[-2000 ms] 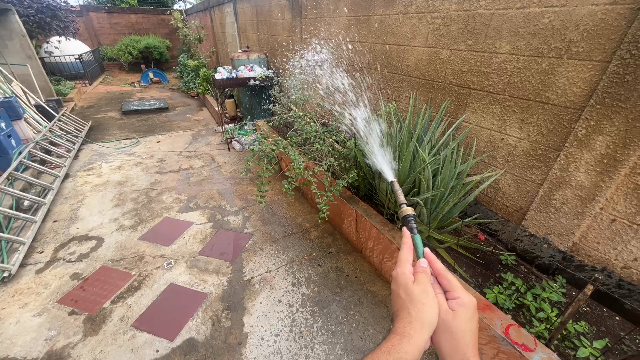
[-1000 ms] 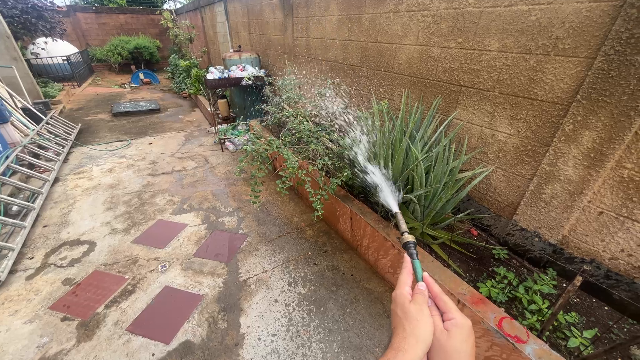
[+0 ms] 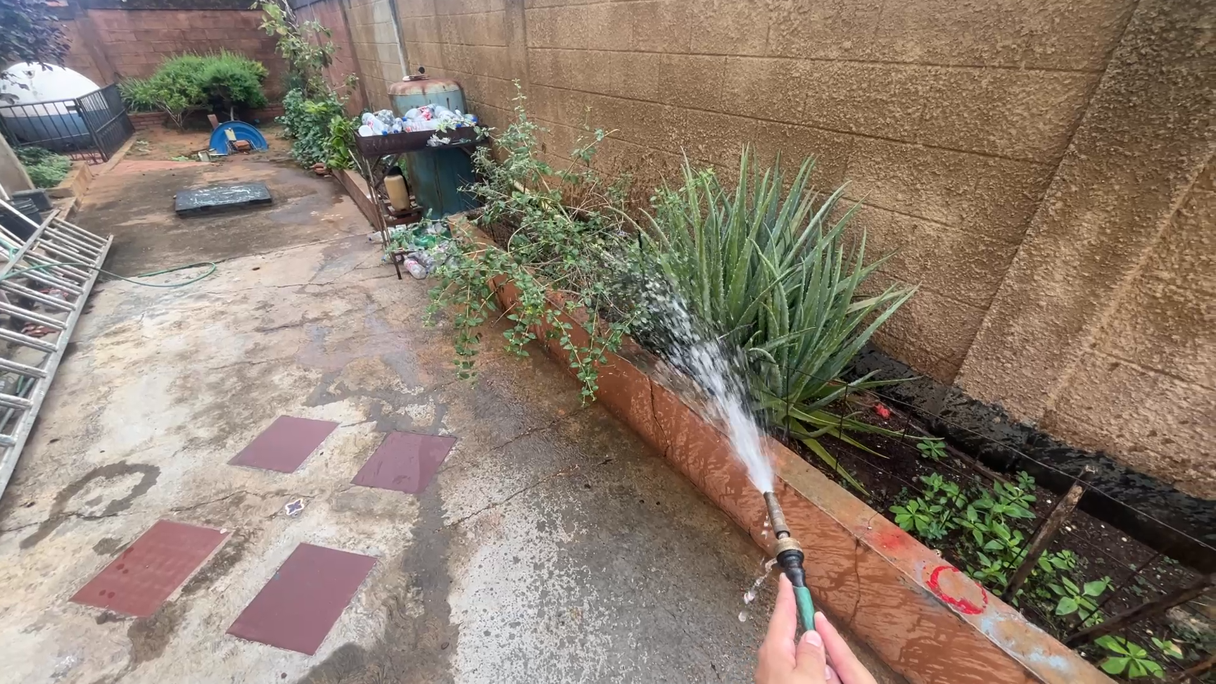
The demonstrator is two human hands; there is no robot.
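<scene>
Both my left hand (image 3: 787,646) and my right hand (image 3: 836,657) are closed around a green garden hose (image 3: 805,606) at the bottom edge, right of centre; their lower parts are cut off. A metal spray nozzle (image 3: 777,518) with a black and brass-coloured coupling tips the hose. White water (image 3: 722,389) shoots up and left from it, across the edge of the raised bed toward the base of a spiky aloe-like plant (image 3: 760,275) and a leafy shrub (image 3: 560,247). Drops leak beside the coupling.
The painted bed wall (image 3: 665,418) runs diagonally beside a block wall (image 3: 902,114). Small plants (image 3: 988,522) grow at right. A metal ladder (image 3: 47,323) lies at left, with dark red tiles (image 3: 302,597) in the concrete. Farther back, a stand (image 3: 408,142) holds plastic bottles.
The hands and nozzle have moved lower, and the water jet has dropped from above the plants to the bed's edge and the plants' bases.
</scene>
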